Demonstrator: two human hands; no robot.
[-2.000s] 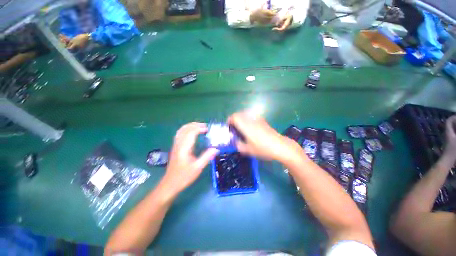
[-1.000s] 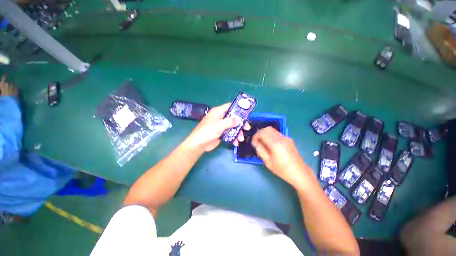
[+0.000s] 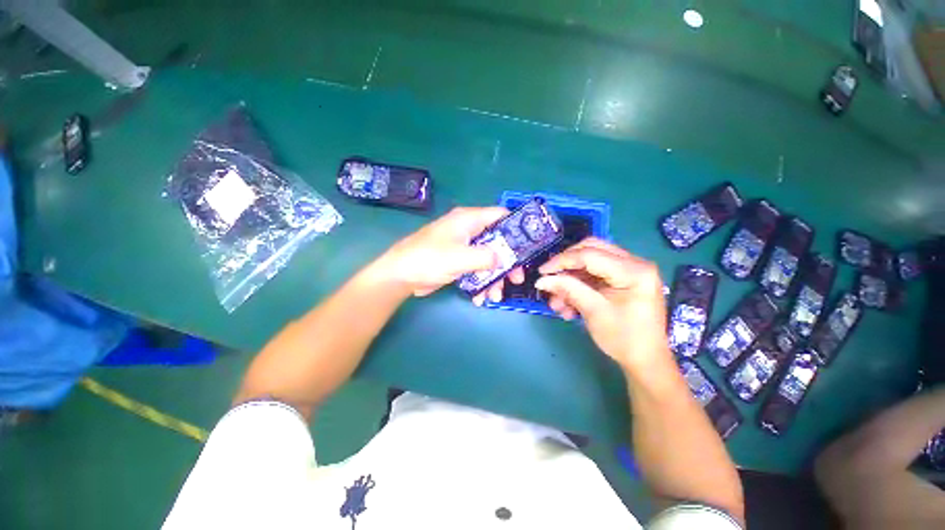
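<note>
My left hand (image 3: pixel 448 253) holds a phone unit (image 3: pixel 531 230) tilted over the left part of the blue parts bin (image 3: pixel 601 213), with its blue-silver circuitry face up. My right hand (image 3: pixel 611 290) is over the bin's right side, thumb and fingertips together close to the phone's lower right. Whether a small part is between those fingertips cannot be told. The bin holds dark parts, mostly hidden by the phone and my hands.
One phone unit (image 3: pixel 383 183) lies left of the bin, and a clear bag with a white label (image 3: pixel 229 199) lies farther left. Several phone units (image 3: pixel 729 336) lie at right. Another person's arm (image 3: pixel 881 466) is at lower right. A blue sleeve (image 3: pixel 41 300) is at the left edge.
The view has shifted down since the earlier frames. My left hand has turned the held phone from steep to more slanted, over the bin. My right hand's fingertips are nearer the phone.
</note>
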